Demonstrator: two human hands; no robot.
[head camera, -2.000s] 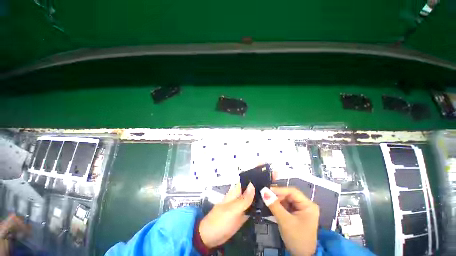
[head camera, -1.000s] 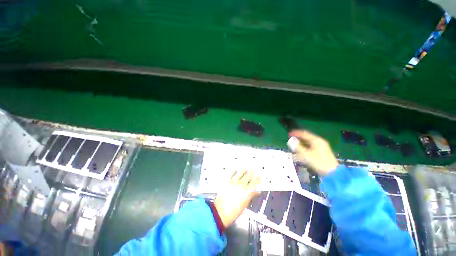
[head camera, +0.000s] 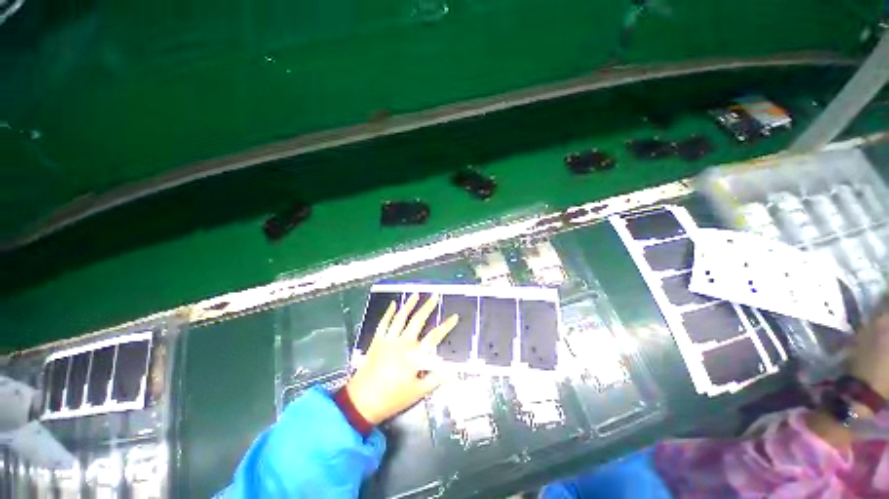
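My left hand (head camera: 395, 365) lies with fingers spread on the left part of a white sticker sheet (head camera: 470, 292) with a row of large black rectangles. It grips nothing. The sheet lies over a clear blister tray (head camera: 638, 414) whose pockets hold silver boards (head camera: 536, 402). Part of my right blue sleeve shows at the bottom edge, but my right hand is not visible. A spotted white sheet (head camera: 765, 278) lies tilted at the right, over the edge of another sticker sheet (head camera: 716, 322).
Film-covered boards (head camera: 405, 212) lie spaced on the green belt (head camera: 341, 229), behind a worn white rail (head camera: 390, 261). Another person's pink floral sleeve (head camera: 751, 458) and blurred hand (head camera: 870, 356) are at the right. More trays stand left and right, with a sticker sheet (head camera: 97, 375) at the left.
The view has turned. My right hand has left the belt and the picture; a black board lies there. The spotted sheet has gone from the middle to the right. A pink sleeve has come in.
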